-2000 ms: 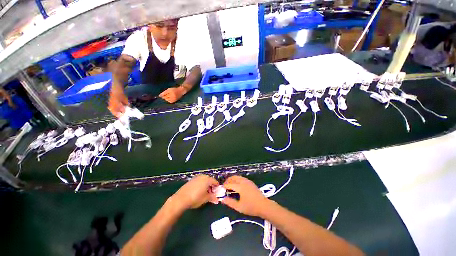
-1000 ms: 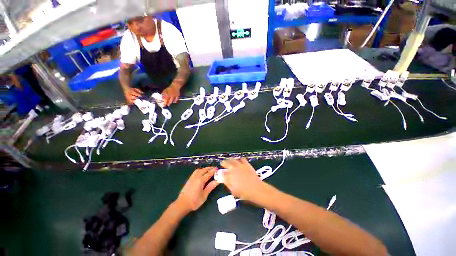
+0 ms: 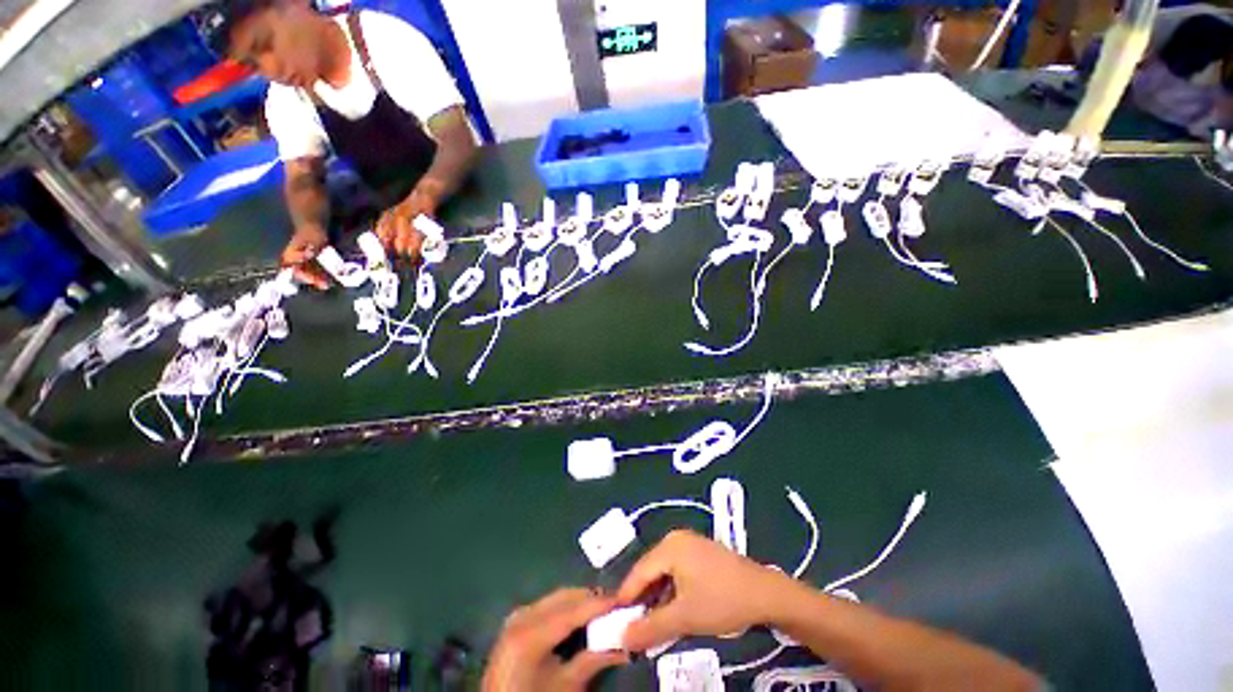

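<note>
My left hand (image 3: 552, 641) and my right hand (image 3: 703, 589) meet low in the middle of the head view. Both hold one white adapter (image 3: 615, 629) between their fingertips; its far side is hidden by the fingers. A closed white adapter (image 3: 591, 458) lies on the near bench with its coiled cord (image 3: 705, 446) to its right. A second white adapter (image 3: 609, 537) lies just beyond my hands. Another adapter (image 3: 691, 671) lies below my right hand, cut by the frame edge. Loose cords lie around my right forearm.
A pile of black pieces (image 3: 268, 615) lies at near left. Across the belt (image 3: 568, 331) are rows of white adapters (image 3: 582, 231) with dangling cords. A blue bin (image 3: 623, 145) and a white sheet (image 3: 886, 129) are behind. Another white sheet (image 3: 1136, 460) lies at right. A person stands at far left.
An adapter now lies by the belt edge where my hands were. My hands have moved nearer to me and now hold an adapter there. The person opposite has placed adapters on the belt.
</note>
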